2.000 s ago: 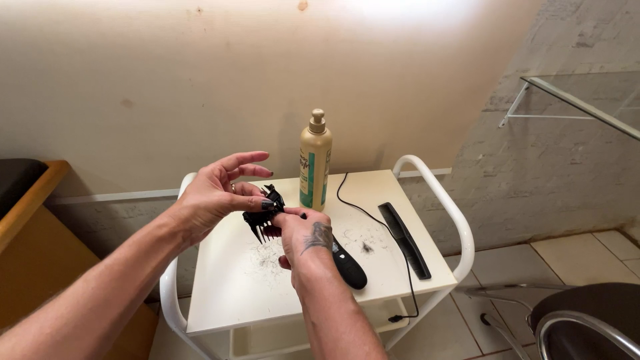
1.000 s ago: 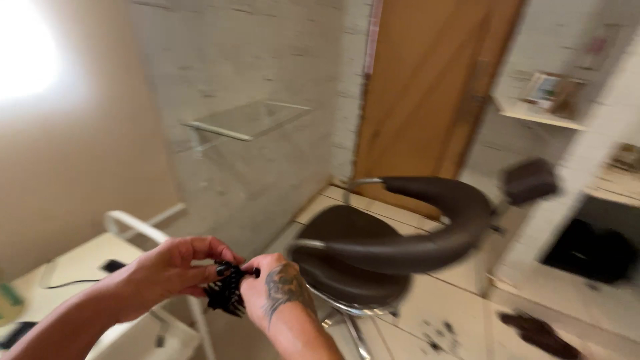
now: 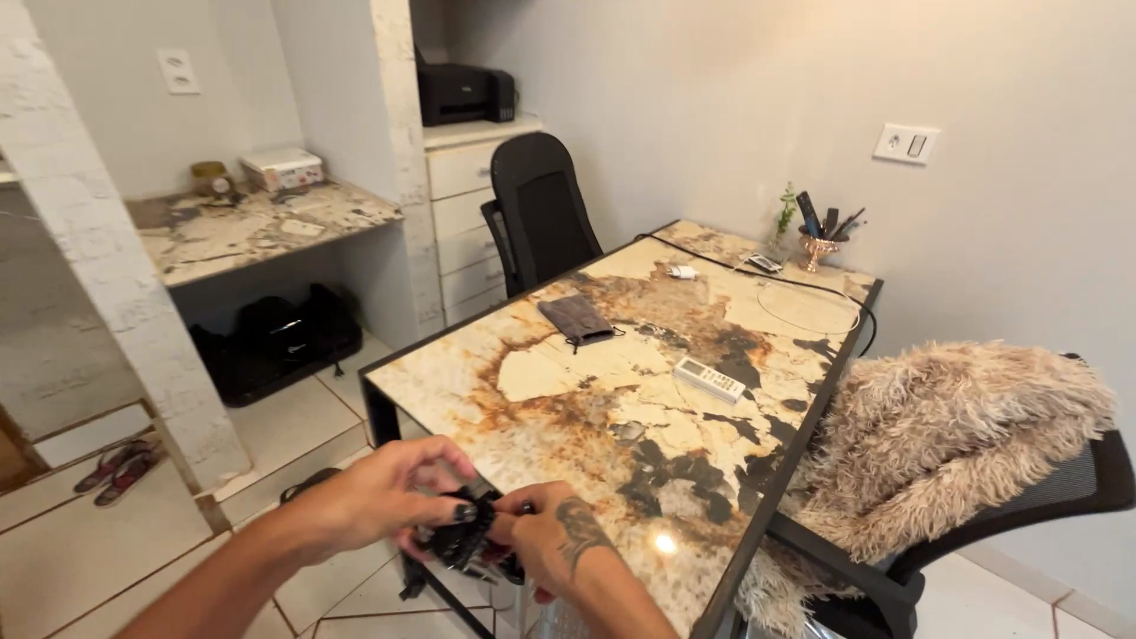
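Several black claw hair clips (image 3: 461,537) are bunched between my two hands, low in the view at the near corner of a marble-patterned table. My left hand (image 3: 390,497) grips the bunch from the left, thumb on top. From the right, my right hand (image 3: 555,537), with a tattoo on its back, pinches the clips. Fingers cover part of the bunch, so single clips are hard to tell apart. Beyond my hands, a grey drawstring pouch (image 3: 577,320) and a white remote control (image 3: 709,380) lie on the table (image 3: 550,382).
A charger plug (image 3: 682,272), a black cable (image 3: 737,266) and a copper-coloured pen cup (image 3: 818,251) are at the table's far end. One black office chair (image 3: 541,204) stands behind; another at right carries a shaggy throw (image 3: 958,435). Black bags (image 3: 280,337) sit under the left shelf.
The view has swung far away, from a white trolley past a brown salon chair to this table. Both hands still hold the black clips.
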